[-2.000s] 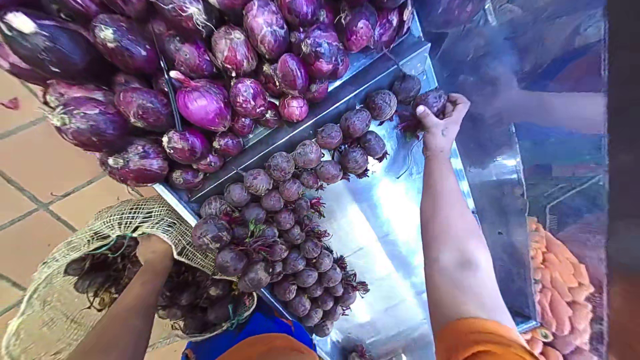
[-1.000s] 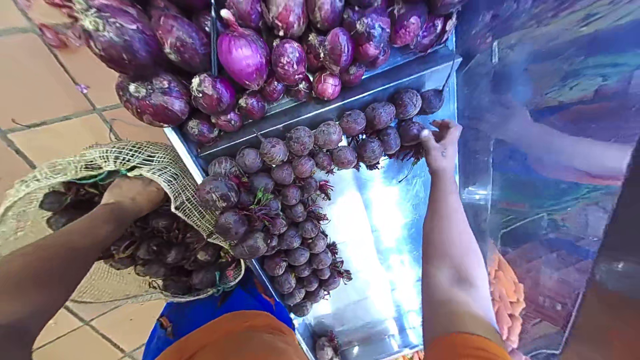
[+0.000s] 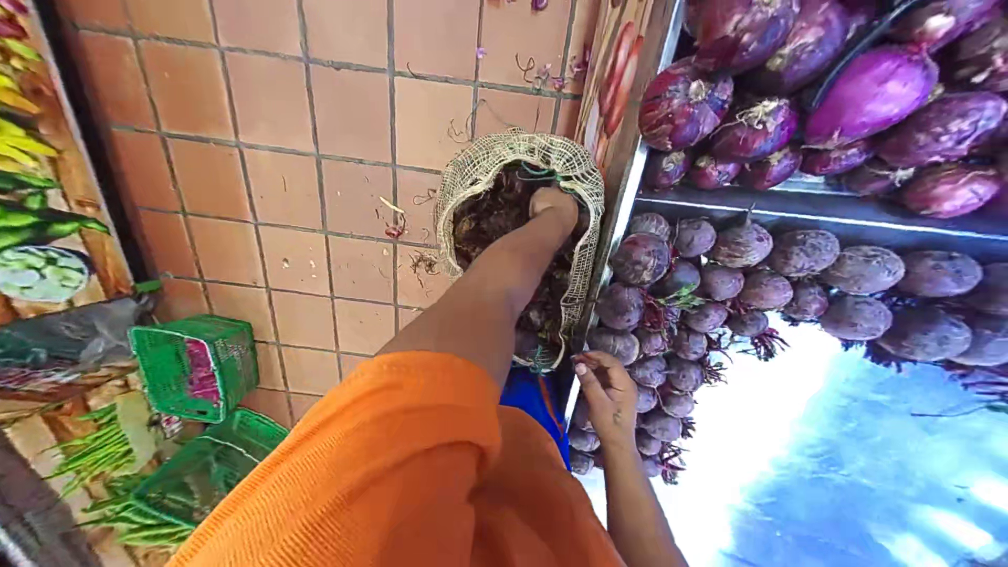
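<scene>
My left hand [image 3: 554, 206] reaches into an open woven mesh sack [image 3: 516, 146] of beets [image 3: 504, 201]; its fingers are hidden inside. My right hand [image 3: 608, 390] is at the metal edge of the display bin, beside the stacked beets [image 3: 665, 370], with thumb and fingers near each other; whether something small is between them is unclear. More beets [image 3: 862, 269] stand in rows along the metal divider [image 3: 835, 214], their root and stem ends toward the bright metal floor of the bin.
Red onions [image 3: 874, 94] fill the section beyond the divider. Tiled floor [image 3: 354, 189] with scraps lies left of the sack. Green plastic crates [image 3: 193, 366], green beans [image 3: 98, 445] and a produce stand with peppers [image 3: 35, 209] are at far left.
The view has swung strongly left. My right hand has left the far end of the beet row and come back to the near bin edge by the sack. My left hand remains in the sack.
</scene>
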